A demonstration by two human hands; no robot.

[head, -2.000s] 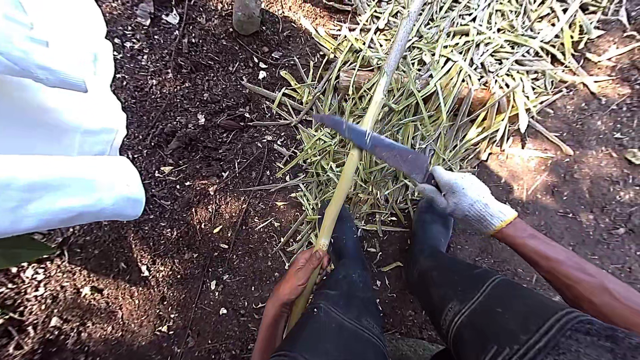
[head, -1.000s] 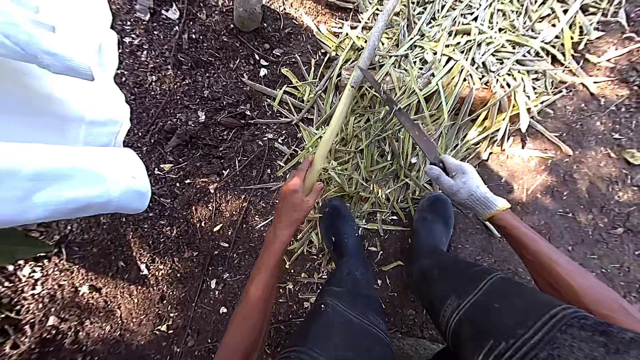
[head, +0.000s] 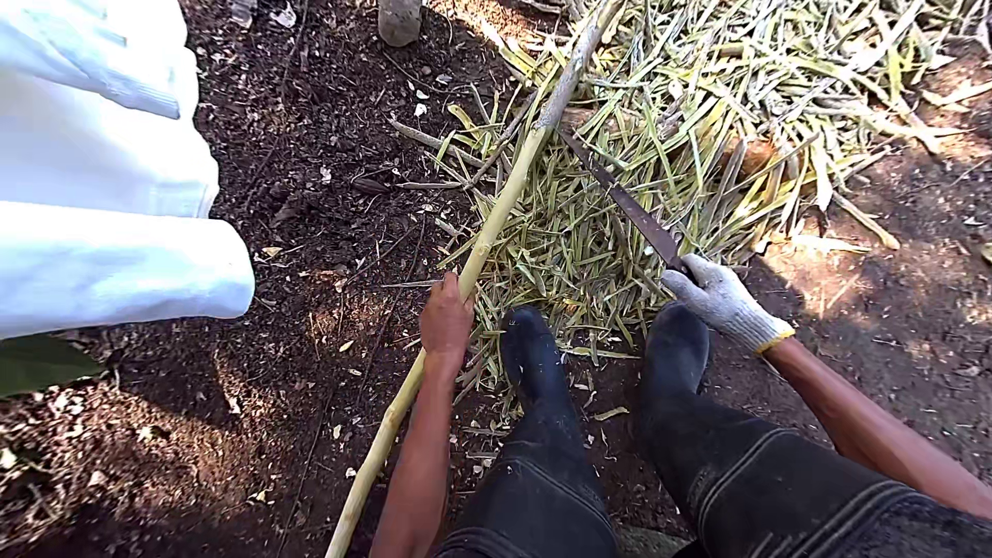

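Observation:
My bare left hand (head: 447, 318) is closed around a long wooden pole (head: 504, 198). The pole slants from the bottom edge up to the top; its lower length is pale and peeled, while its upper part still has grey bark. In my right hand (head: 721, 301), which wears a white knit glove with a yellow cuff edge, is the handle of a machete (head: 632, 209). The dark blade points up and left, its tip close beside the pole where bark meets peeled wood. Whether the tip touches the pole I cannot tell.
A heap of bark strips (head: 744, 85) spreads across the ground beyond my black rubber boots (head: 531, 349), with a log (head: 756, 155) partly under it. White cloth (head: 116, 263) hangs at the left above a green leaf (head: 43, 363). A short post (head: 399, 19) stands at the top.
My left hand has moved up from its place two seconds ago. The machete blade lay across the pole then; now it is to the pole's right. Over the last second, the pole's lower end has come into view.

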